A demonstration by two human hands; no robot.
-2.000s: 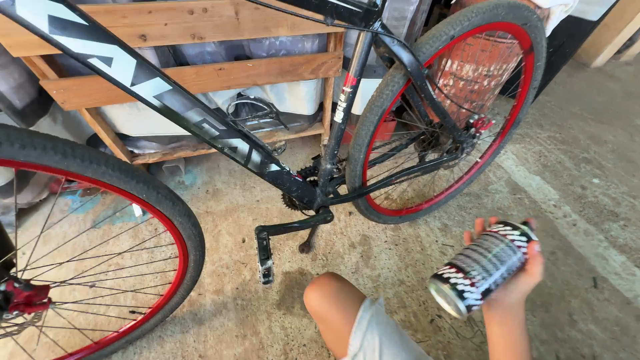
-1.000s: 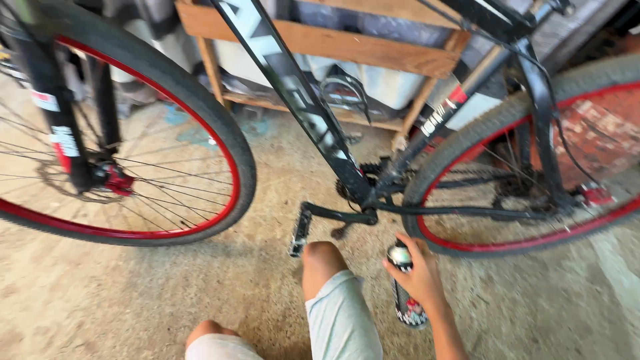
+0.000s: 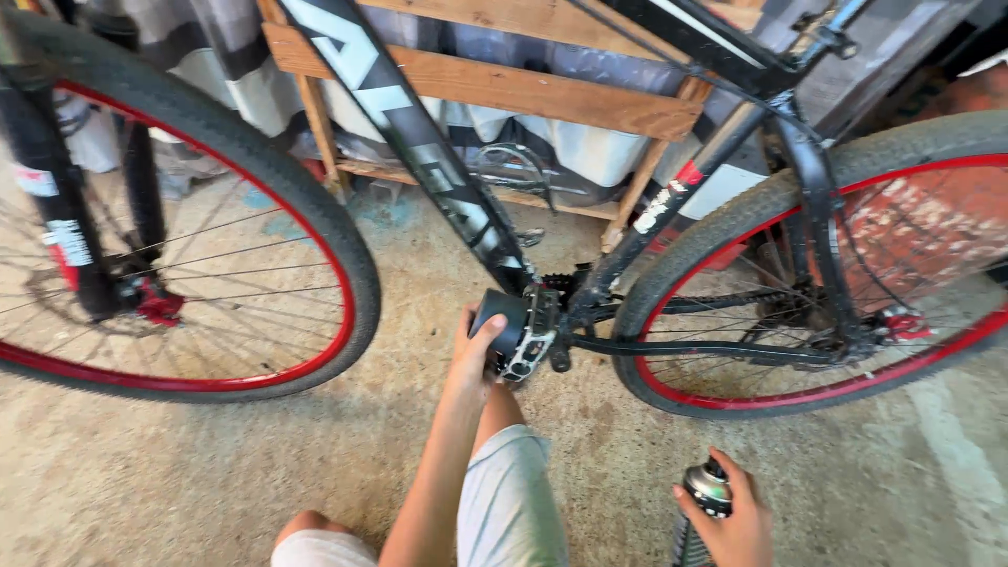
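My left hand (image 3: pixel 476 346) grips a dark, round plastic cap (image 3: pixel 501 321) beside the bicycle's pedal (image 3: pixel 539 335); whether the cap touches the pedal I cannot tell. At the lower right, my right hand (image 3: pixel 728 512) holds an aerosol spray can (image 3: pixel 709 488) upright, index finger at its black nozzle. A black bicycle frame (image 3: pixel 409 142) with large pale lettering stands side-on before me. The crank is largely hidden behind the pedal, and part of the chainring (image 3: pixel 559 282) shows behind it.
The front wheel (image 3: pixel 346 276) with its red rim is at left, the rear wheel (image 3: pixel 642 315) at right. A wooden slatted rack (image 3: pixel 543 94) stands behind the frame, with draped fabric around it. A reddish, worn container (image 3: pixel 929 220) is behind the rear wheel. My knees are below.
My left hand has come into view with the dark cap. The can, tilted in my right hand two seconds ago, is now upright at the lower right. The pedal stands higher than before.
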